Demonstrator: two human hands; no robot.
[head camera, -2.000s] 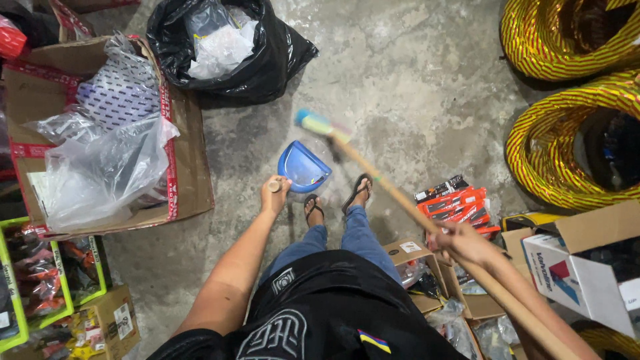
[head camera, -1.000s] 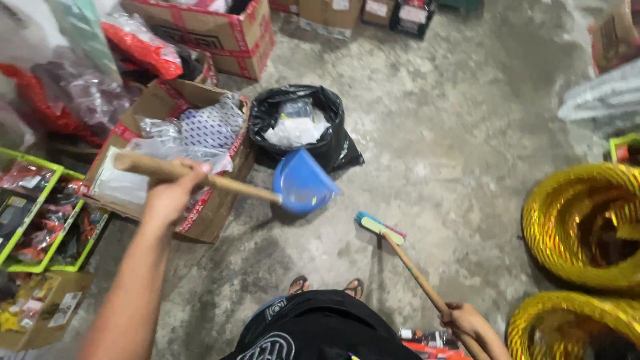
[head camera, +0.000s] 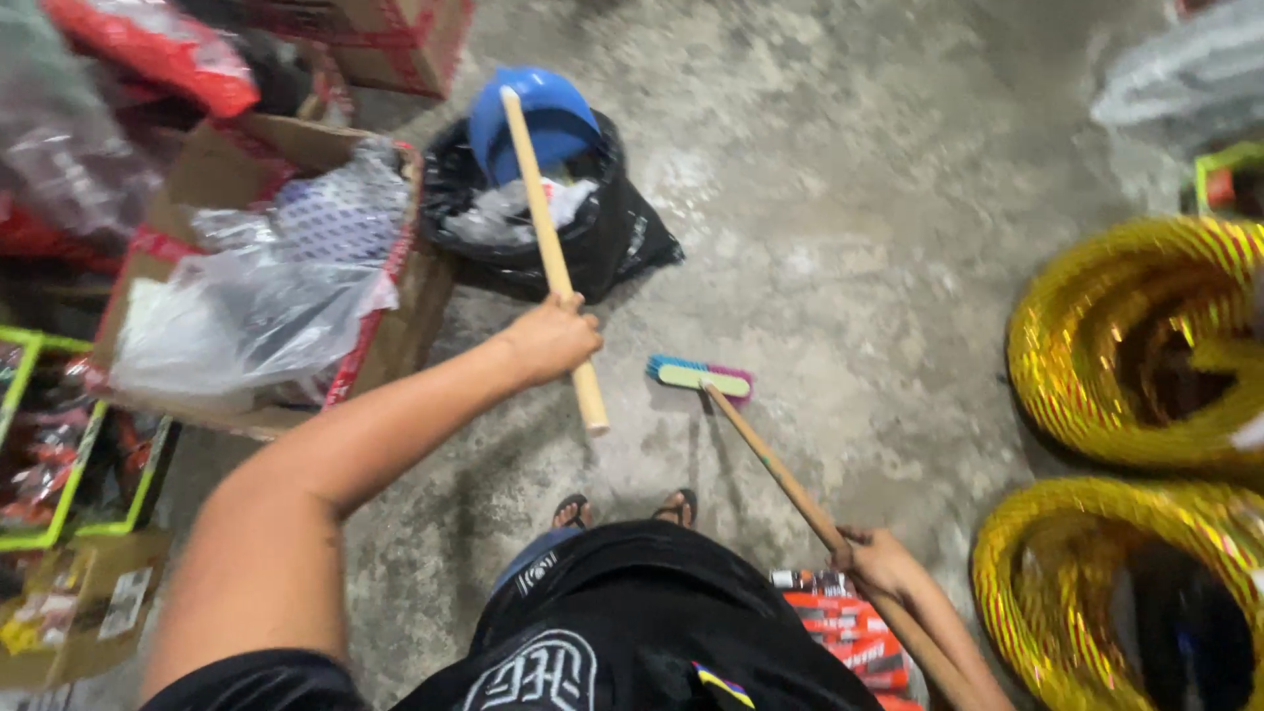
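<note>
My left hand (head camera: 555, 339) is closed around the wooden handle (head camera: 538, 212) of a blue dustpan (head camera: 538, 114). The pan is over the mouth of a black garbage bag (head camera: 632, 222), tilted, with clear and white plastic waste (head camera: 523, 209) showing below it. Whether the pan holds anything cannot be seen. My right hand (head camera: 884, 563) grips the wooden stick (head camera: 780, 474) of a broom, whose head (head camera: 703, 377), pale green with blue and purple bristles, is low over or on the concrete floor in front of my feet.
An open cardboard box (head camera: 400, 336) of plastic wrapping stands left of the bag. Coiled yellow-and-red rolls (head camera: 1047, 336) lie at the right. Orange packets (head camera: 849, 632) are beside my right side. Green-edged crates (head camera: 84, 464) stand at the far left, above a carton (head camera: 128, 612).
My left hand has brought the dustpan from near my feet up to the garbage bag, turning it over the opening. The broom head has dropped closer to the floor. The view has shifted forward.
</note>
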